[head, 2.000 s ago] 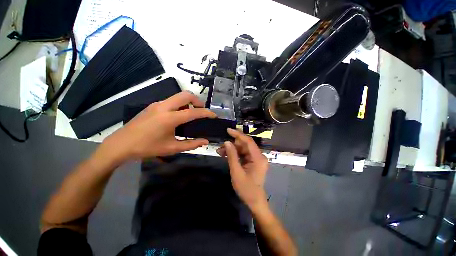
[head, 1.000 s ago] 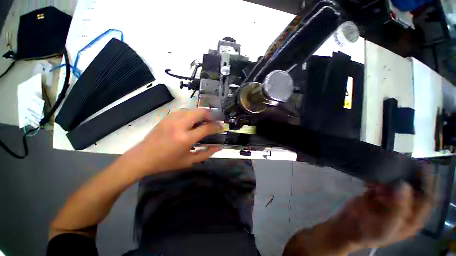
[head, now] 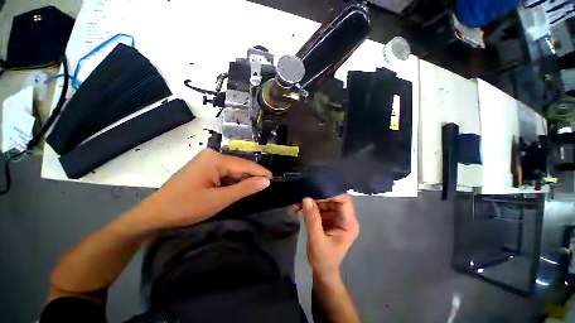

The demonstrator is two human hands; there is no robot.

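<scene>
A long black strip (head: 290, 191) lies across both my bare hands, in front of the skiving machine. My left hand (head: 211, 186) grips it near the middle with thumb and fingers. My right hand (head: 331, 221) holds it further right from below, thumb on the near edge. The strip's right part is blurred over the black cover box. The skiving machine (head: 239, 107) stands behind, with a yellow strip (head: 265, 148) on its front. The strip is apart from the feed area.
A fanned stack of black strips (head: 110, 94) and a separate black strip or pile (head: 129, 137) lie left of the machine. The black cover box (head: 378, 126) is on the right, the belt guard (head: 334, 47) at the back. The white table's (head: 113, 181) front edge runs near my hands.
My right hand has come back from the far lower right towards the middle. My left hand has moved off the machine front and now holds the strip. The yellow strip is fully uncovered.
</scene>
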